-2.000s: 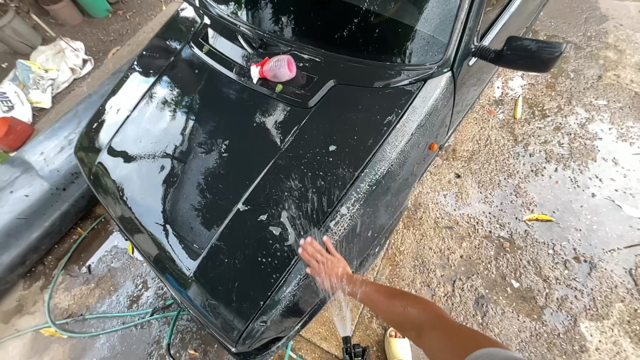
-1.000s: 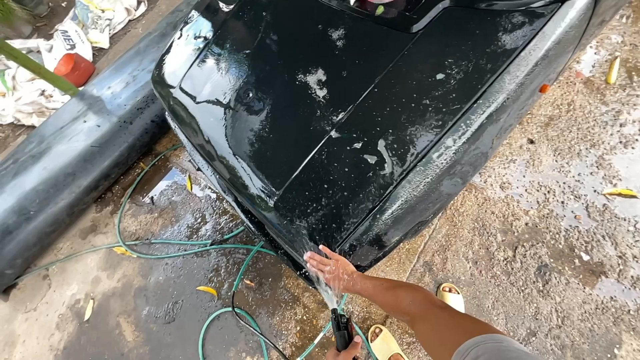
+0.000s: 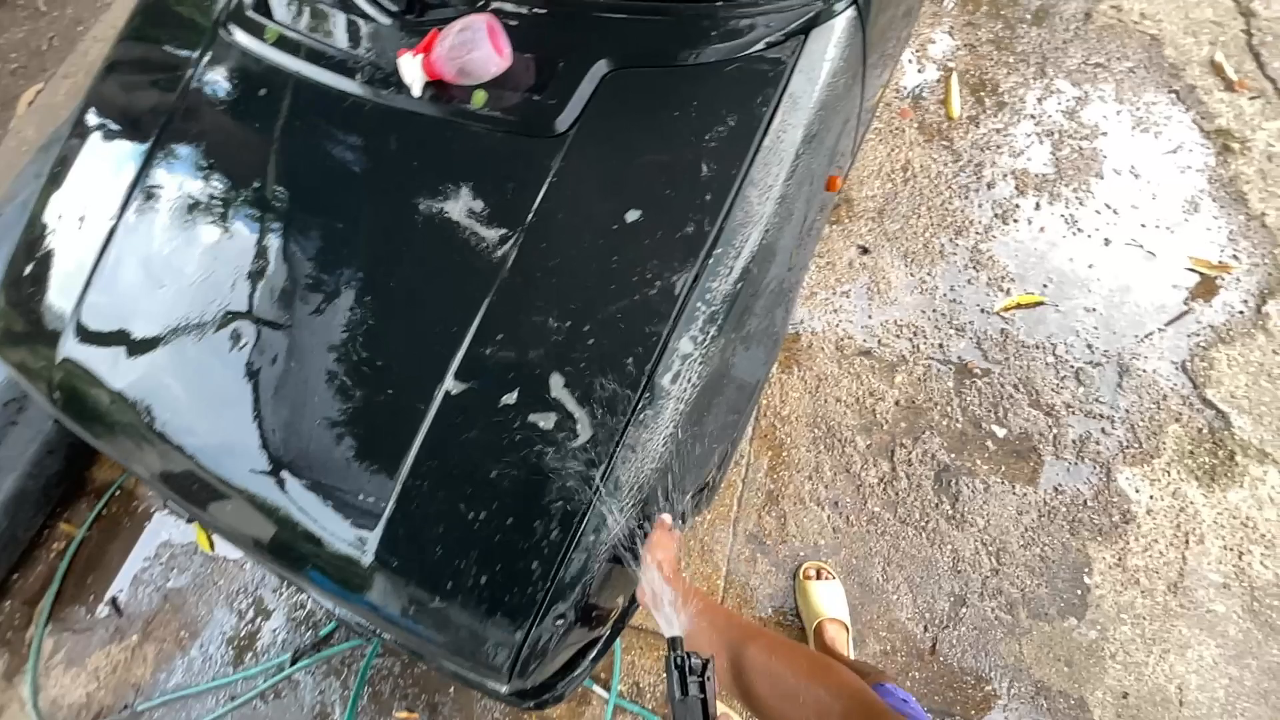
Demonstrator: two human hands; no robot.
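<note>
My right hand (image 3: 662, 565) reaches in from the lower right, at the front corner of the black car's fender (image 3: 745, 250). It is seen edge-on and partly behind spray, with nothing seen in it; whether it touches the paint is unclear. A black spray nozzle (image 3: 690, 680) stands at the bottom edge and shoots water up past this hand onto the fender and hood (image 3: 560, 330). My left hand is out of view below. Foam streaks and drops lie on the wet hood. A pink spray bottle (image 3: 472, 50) with a red and white head lies near the windshield.
Green hose (image 3: 60, 590) loops over the wet ground in front of the car. A foot in a pale yellow slide sandal (image 3: 822, 600) stands on rough concrete (image 3: 900, 480) beside the fender. Puddles and yellow leaves (image 3: 1020, 302) are at the right. A dark rounded form borders the car at left.
The view swung down toward the front of the car, then back up. My right hand has turned from lying flat to edge-on. The hand on the nozzle one second ago is out of view.
</note>
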